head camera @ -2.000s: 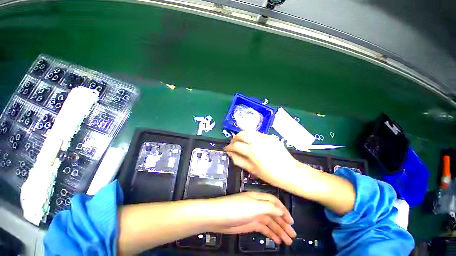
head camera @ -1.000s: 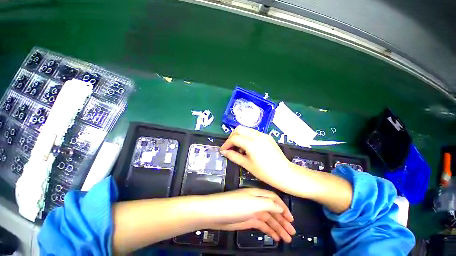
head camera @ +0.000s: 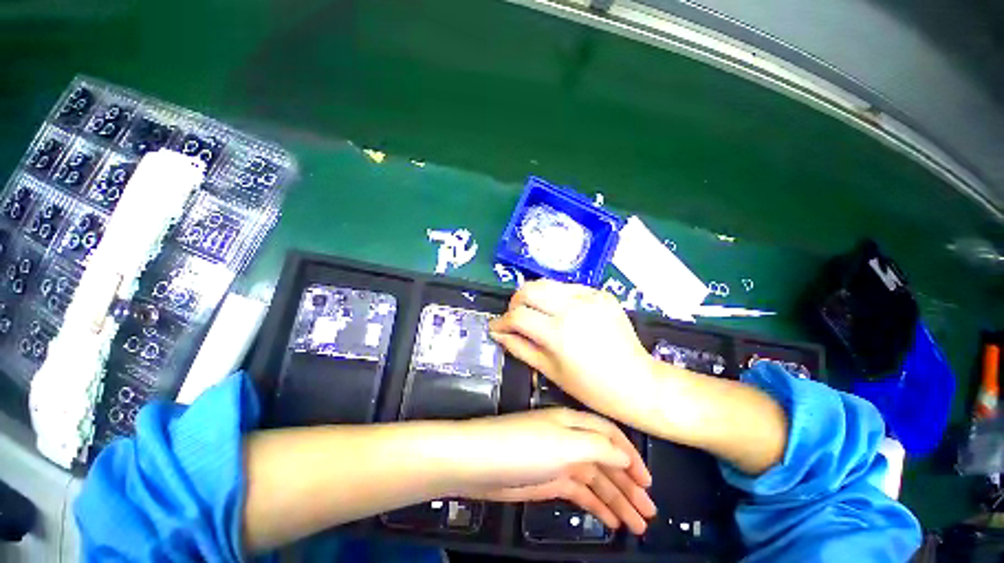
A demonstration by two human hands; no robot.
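A black phone tray (head camera: 402,288) holds dark phone housings side by side. The second housing from the left (head camera: 454,343) shows pale components at its top end. My right hand (head camera: 573,335) reaches in from the right, thumb and fingertips together at that housing's upper right corner; whether something small is between them is hidden. My left hand (head camera: 584,467) lies across the tray's middle over the third housing, below my right hand, fingers extended and slightly apart, with nothing seen in it. My left forearm covers the middle of the second housing.
A clear blister tray (head camera: 244,176) with a ragged white strip (head camera: 119,280) is left. A white bar (head camera: 226,350) lies beside it. Behind the phone tray are a blue dish (head camera: 556,233), white scraps (head camera: 453,251) and a white card (head camera: 658,267). A black bin (head camera: 870,308) and blue bin (head camera: 923,396) are right.
The camera view has shifted slightly. Both hands stay in nearly the same place over the tray, with my right fingertips still at the second housing's upper right corner.
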